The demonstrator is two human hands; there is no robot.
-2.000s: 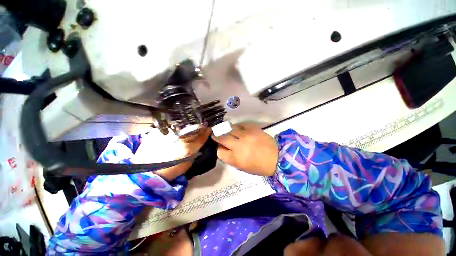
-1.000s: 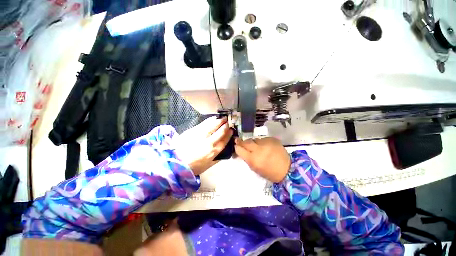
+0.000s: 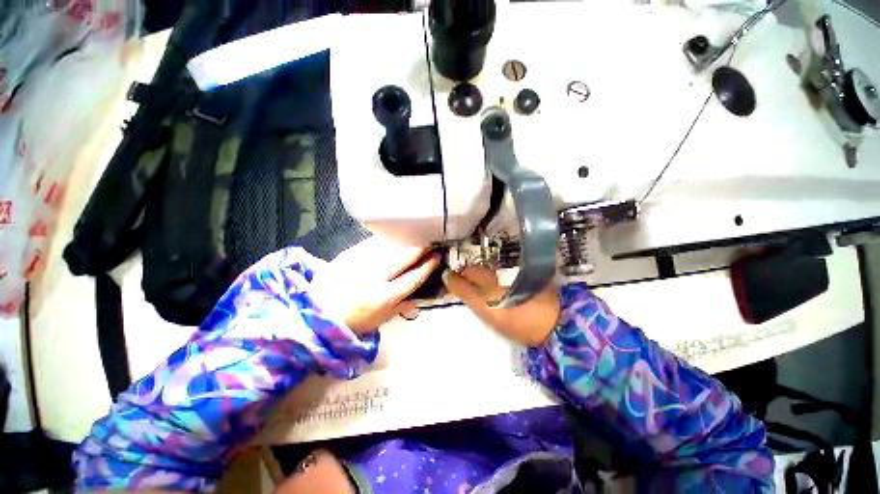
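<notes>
The white sewing machine head [image 3: 618,125] fills the upper middle. A grey curved guard [image 3: 534,227] hangs in front of its needle area. My left hand [image 3: 381,285] lies at the left of the needle, fingers pressing a small black fabric piece [image 3: 434,288]. My right hand [image 3: 507,304] is at the right of the needle, partly behind the guard, with fingertips on the same piece's edge. The needle tip and presser foot are mostly hidden. A backpack panel [image 3: 265,193] of black mesh and camouflage lies left of the machine.
A phone [image 3: 782,280] with a reddish edge lies at the right of the table. Clear plastic bags [image 3: 34,183] with red printing are at the far left. A narrow black strap [image 3: 111,333] hangs over the table's left part. The purple starred apron [image 3: 463,453] is below the table edge.
The view has swung left and levelled, so the backpack panel shows. The black piece between my hands now shows less, closer in at the needle. Both hands remain at the needle.
</notes>
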